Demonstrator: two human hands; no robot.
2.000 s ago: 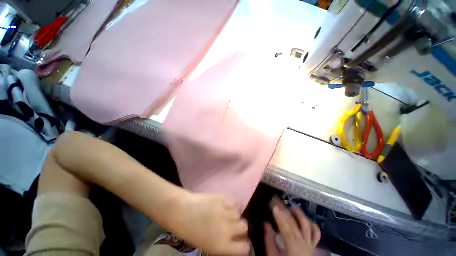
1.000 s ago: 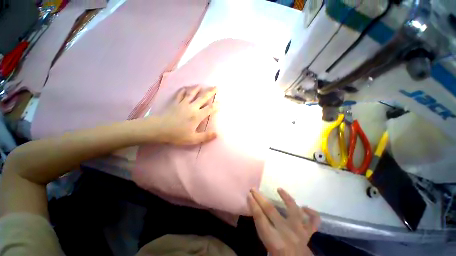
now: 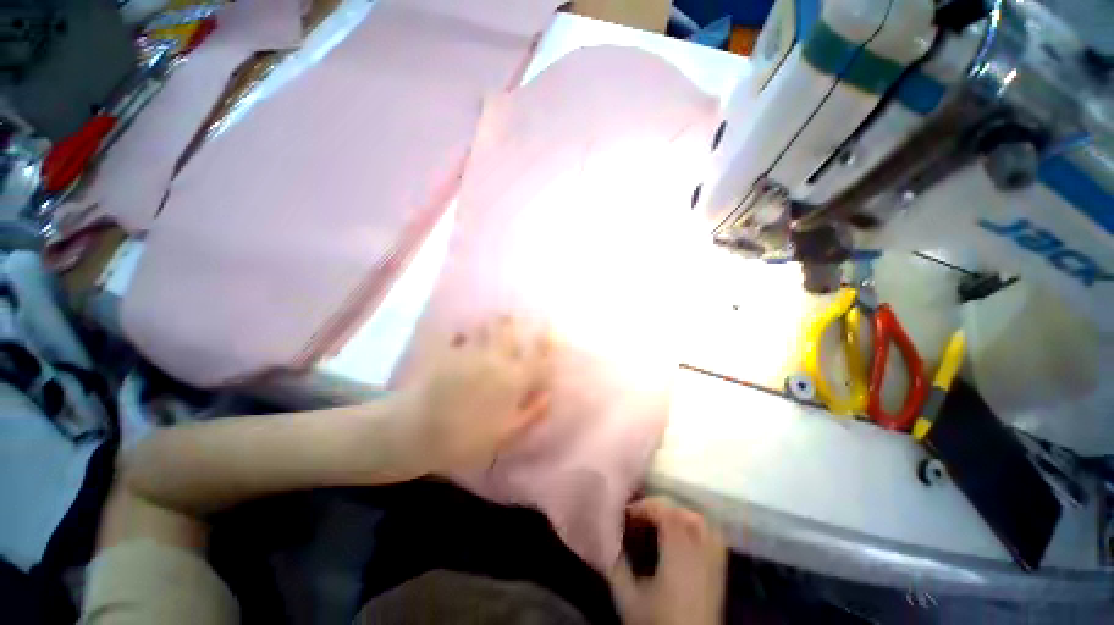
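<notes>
A pale pink cut panel (image 3: 574,134) lies on the white machine table, left of the needle area, with its lower corner hanging over the front edge. Lamp glare washes out its middle. My left hand (image 3: 483,397) rests on the lower part of the panel; its fingers are blurred and appear spread and slightly bent, with nothing seen gripped. My right hand (image 3: 678,556) is at the front edge, its thumb and fingers closed at the panel's hanging corner. The white machine head (image 3: 782,134) stands to the right; glare hides the needle.
A stack of pink panels (image 3: 318,183) lies to the left, with red handles (image 3: 76,153) beyond. Yellow-and-red-handled snips (image 3: 865,366), a yellow-handled tool (image 3: 941,385), a bobbin (image 3: 800,387) and a black flat case (image 3: 990,476) lie right. Black-and-white cloth (image 3: 49,366) is heaped left.
The panel first hung over the edge, then was laid on the table; it now reaches further back. My left hand has moved onto it and then nearer the front edge. My right hand has closed at its corner.
</notes>
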